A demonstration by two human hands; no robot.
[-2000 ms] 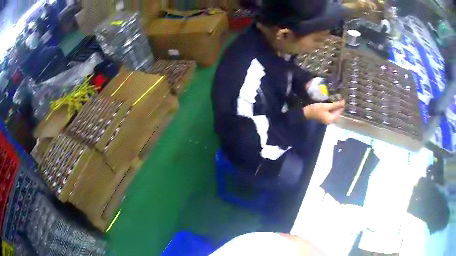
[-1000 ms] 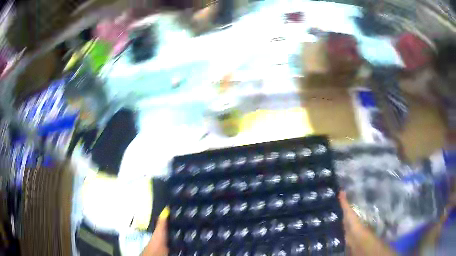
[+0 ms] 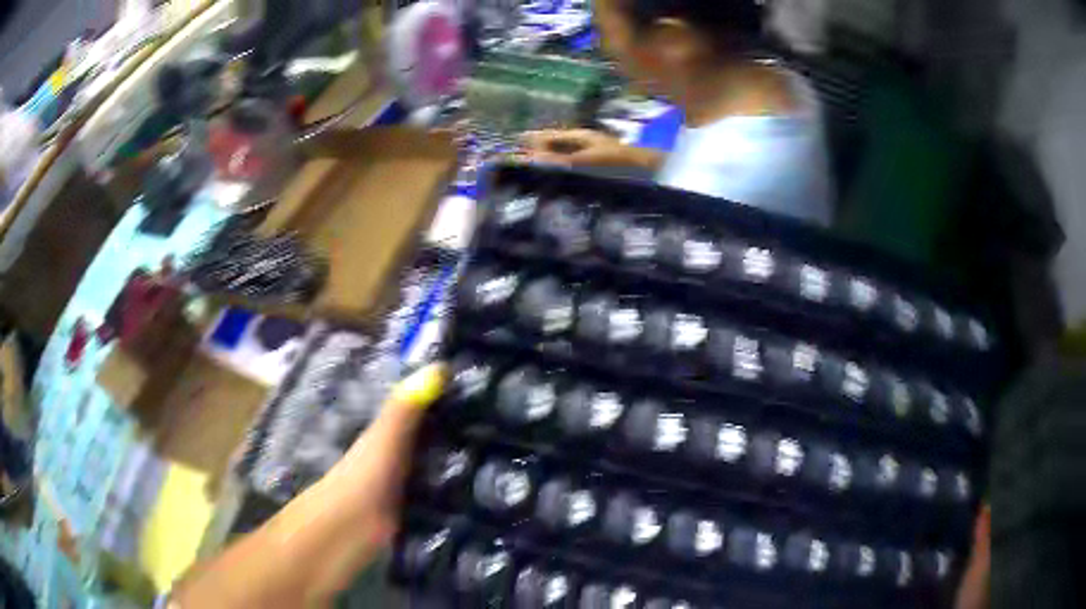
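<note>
A black divided tray [image 3: 703, 381] fills the middle and right of the view, held up and tilted. Rows of round black units with shiny glints stand in it. My left hand [image 3: 345, 500] grips the tray's left edge, with a yellow finger cot [image 3: 419, 385] on one digit. My right hand [image 3: 977, 559] shows only as a thin, blurred strip at the tray's right edge; the rest is hidden behind the tray or cut off.
An open brown carton [image 3: 369, 214] stands left of the tray. Crinkled clear plastic [image 3: 316, 405] and a yellow sheet [image 3: 179, 523] lie on the bench at left. A person in a light top [image 3: 756, 155] sits behind the tray.
The view has swung right, away from the bench front. The tray is now raised closer, tilted, and carried to the right, still between both hands.
</note>
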